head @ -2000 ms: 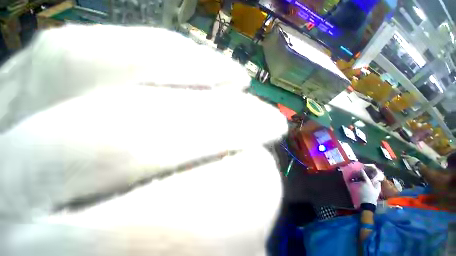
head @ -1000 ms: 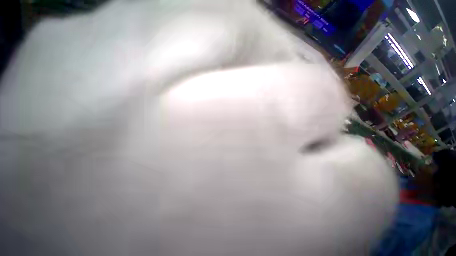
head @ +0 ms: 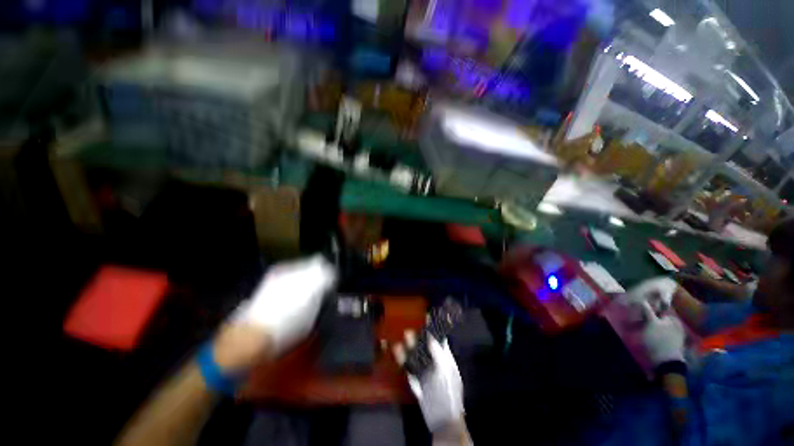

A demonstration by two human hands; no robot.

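My left hand (head: pixel 292 300), in a white glove with a blue band at the wrist, is blurred above the left part of the orange-brown test jig (head: pixel 402 318). Its fingertips are indistinct, so I cannot tell if it holds anything. A dark flat square that looks like a set-top box (head: pixel 346 347) lies on the jig beside this hand. My right hand (head: pixel 442 383), also gloved white, is at the lower middle with its fingers around a long black remote control (head: pixel 446 315), whose far end points up and away.
A red foam pad (head: pixel 117 307) lies at the left. A reddish test box (head: pixel 550 287) with a blue light stands at the right, beside a person in blue with gloved hands (head: pixel 662 327). A grey case (head: pixel 492 157) is on the green shelf (head: pixel 418 205) behind.
The large white blurred shape that covered most of the view is gone. The bench, the jig and both my hands now show, with the remote control in my right hand.
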